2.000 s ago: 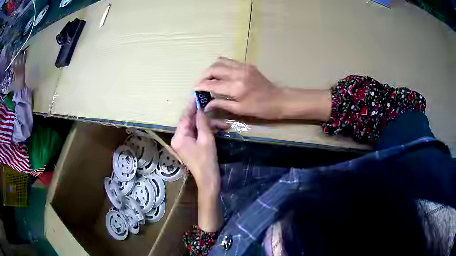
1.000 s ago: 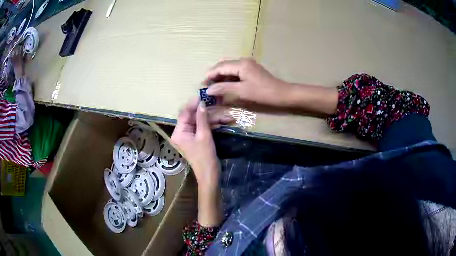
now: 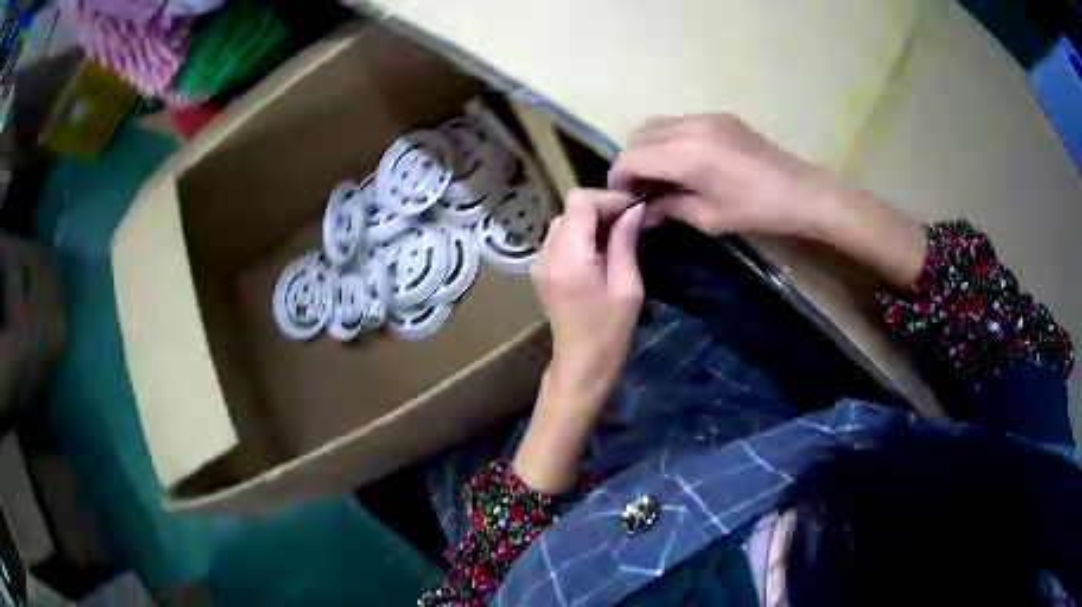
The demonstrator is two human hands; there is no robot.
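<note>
My left hand (image 3: 590,267) and my right hand (image 3: 724,176) meet at the bench edge, fingertips together. Between them a small dark piece (image 3: 641,200) shows only as a thin dark sliver, mostly hidden by the fingers. Both hands pinch at it. The hands are slightly blurred. Several round white slotted discs (image 3: 418,263) lie in a loose pile inside the open brown carton (image 3: 178,344), left of my hands.
The cardboard-covered bench (image 3: 712,59) runs across the top and right, its edge beside my hands. A yellow basket (image 3: 93,109) and another person's pink-and-white striped clothing (image 3: 131,42) show at the top left. A blue object (image 3: 1060,89) is at the right rim. Green floor surrounds the carton.
The view has swung left and down, so the carton sits higher and the black holder is out of view. The dark piece, earlier showing its marked face, now shows only an edge between the fingers.
</note>
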